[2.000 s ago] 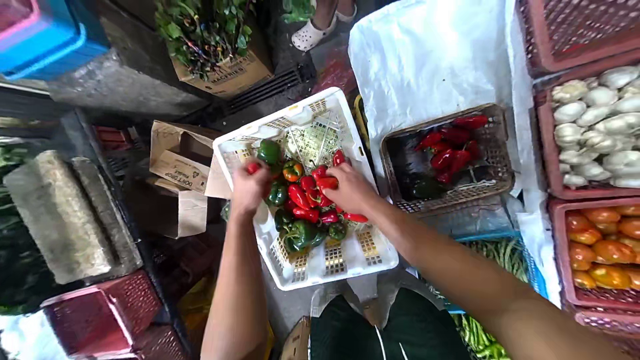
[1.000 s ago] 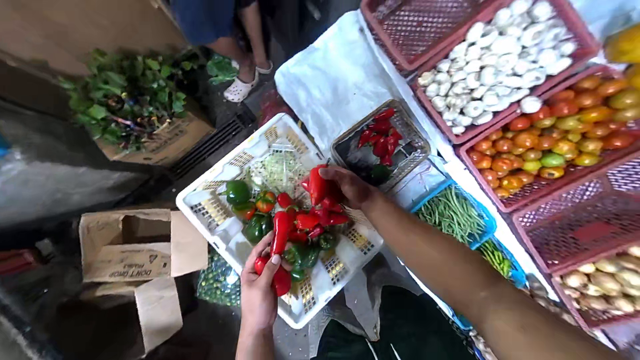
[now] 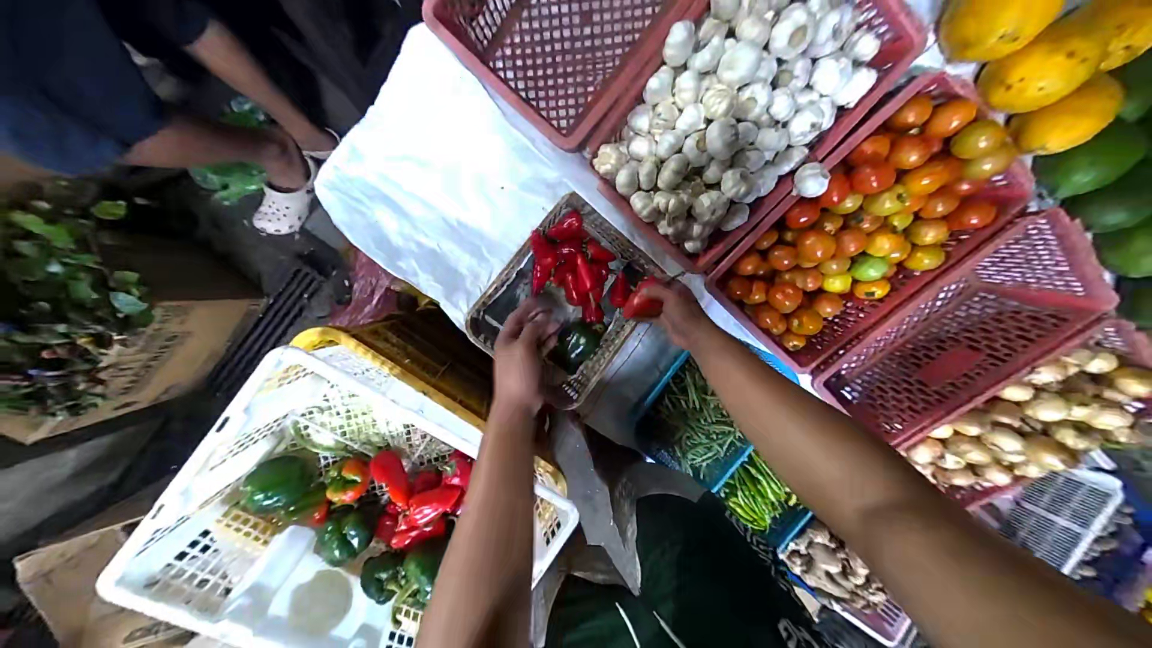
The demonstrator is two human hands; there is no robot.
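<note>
A small rectangular basket (image 3: 504, 270) holds several red peppers (image 3: 576, 261) and a dark green bell pepper (image 3: 577, 344). Over its left part is my left hand (image 3: 525, 337), blurred, its fingers bent close to the green pepper; whether it holds anything is unclear. My right hand (image 3: 668, 306) grips a red pepper (image 3: 642, 300) at the basket's right rim. At the lower left, a white plastic crate (image 3: 198, 468) contains green bell peppers (image 3: 279, 484) and red peppers (image 3: 430, 504), partly hidden by my left forearm.
Pink crates of garlic (image 3: 720, 117), tomatoes (image 3: 864, 216) and onions (image 3: 1035, 405) line the right side. Green beans (image 3: 697, 423) lie below the basket. A yellow crate (image 3: 396, 360) adjoins the white one. Another person's legs (image 3: 261, 99) are at the upper left.
Both hands have moved from the white crate to the small basket, the right one holding a red pepper. The view has swung strongly to the right.
</note>
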